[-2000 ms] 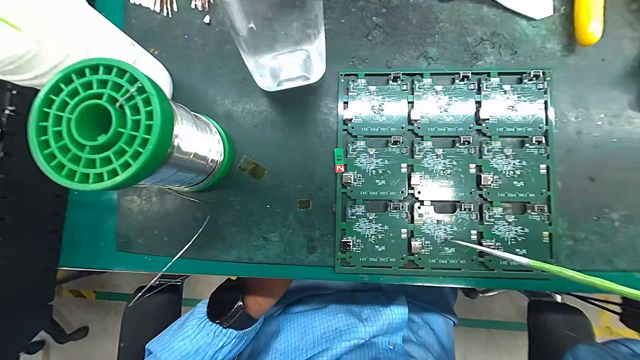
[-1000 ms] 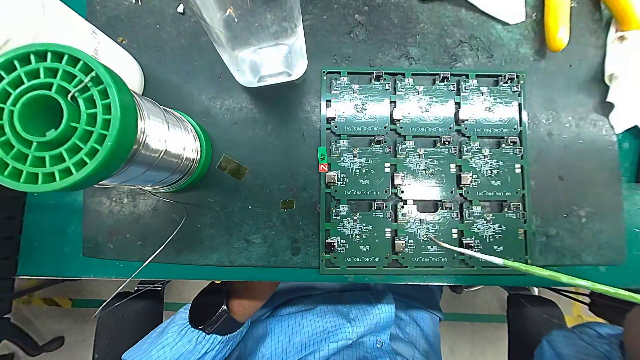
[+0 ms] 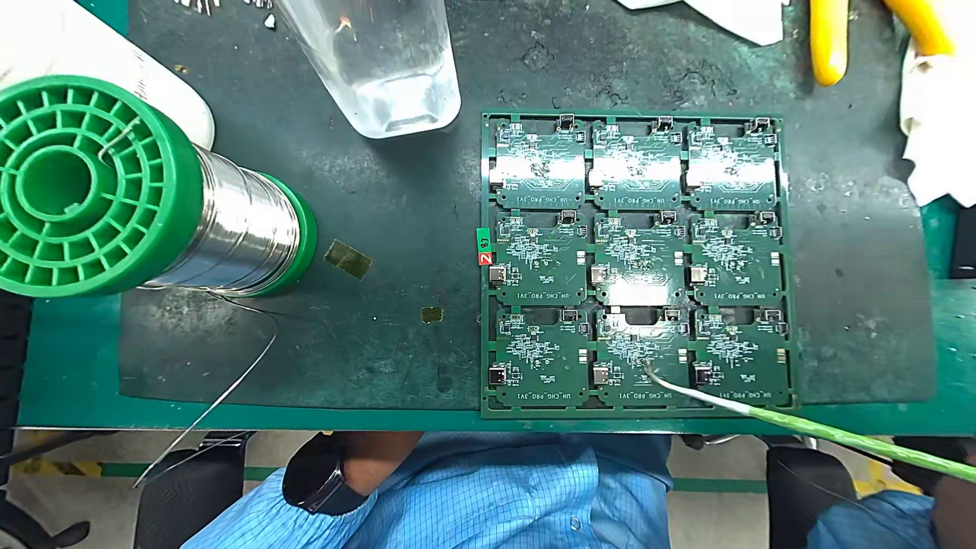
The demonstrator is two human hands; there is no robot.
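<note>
A green circuit board panel (image 3: 639,263) of several joined boards lies on the dark mat. A thin brush-like tool with a green handle (image 3: 862,438) and a pale, bent end comes in from the right edge; its tip touches or hovers over the bottom middle board. Of my right arm, the blue sleeve and a bit of skin (image 3: 953,512) show at the lower right corner; the fingers and their hold on the handle are out of sight. My left wrist (image 3: 381,457), with a dark watch (image 3: 324,474), is below the table edge, its fingers hidden.
A solder wire spool (image 3: 236,221) with green flanges stands at the left, a loose wire trailing over the table edge. Behind are a white bottle (image 3: 164,99) and a clear plastic container (image 3: 408,91). Yellow handles (image 3: 829,42) and white cloth or paper (image 3: 942,145) lie at the upper right.
The view has shifted, so the panel and spool sit further left in it. The tool's tip stays over the same bottom middle board, with only slight movement.
</note>
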